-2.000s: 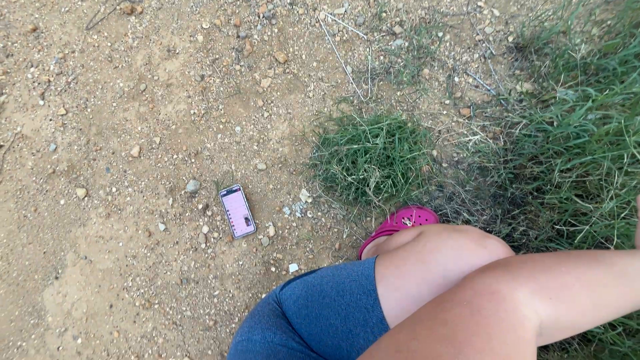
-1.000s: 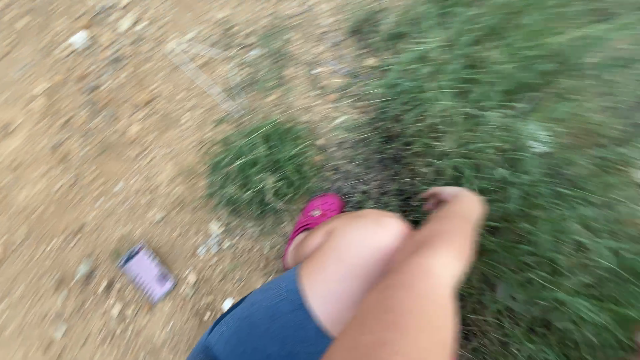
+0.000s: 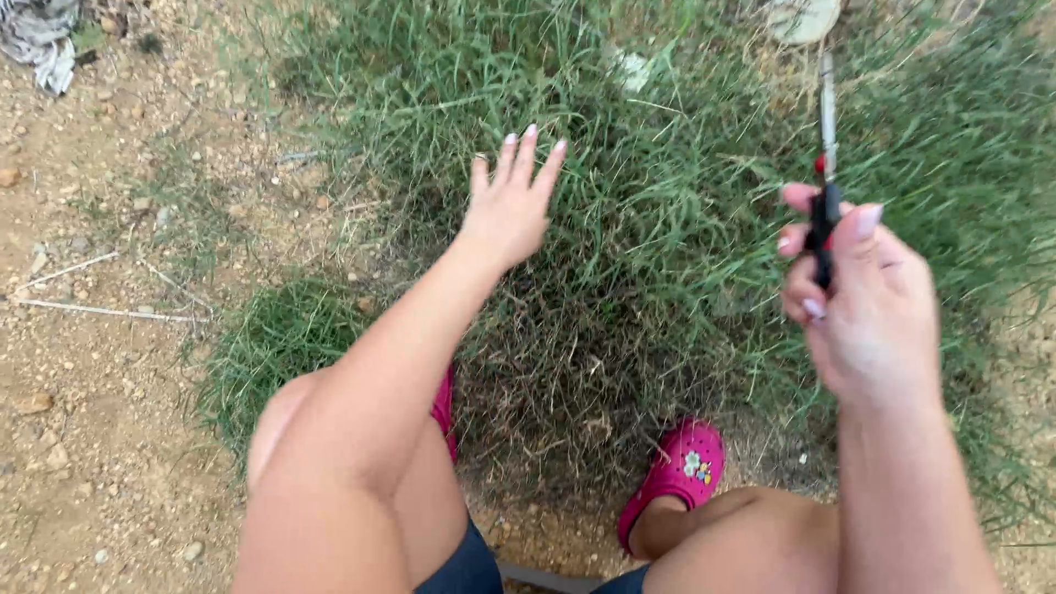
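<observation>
My left hand (image 3: 510, 210) reaches over the patch of green grass (image 3: 676, 239), palm down and fingers spread, holding nothing; whether its fingertips touch the blades I cannot tell. At the right, my right hand (image 3: 866, 289) grips the black and red handles of a pair of scissors (image 3: 826, 165). Their metal blades point away from me, look closed together, and lie above the grass. Between my feet the grass is shorter, brown and stubbly (image 3: 569, 379).
Pink clogs (image 3: 689, 462) are on my feet, the left one mostly hidden by my leg. Dry stalks (image 3: 107, 312) lie on gravelly soil at left. Whitish crumpled material (image 3: 41, 37) is at the top left, a pale round object (image 3: 803, 18) at the top right.
The view has swung right, and the phone on the soil has left it. My left hand has opened out over the grass. My right hand with the scissors now shows.
</observation>
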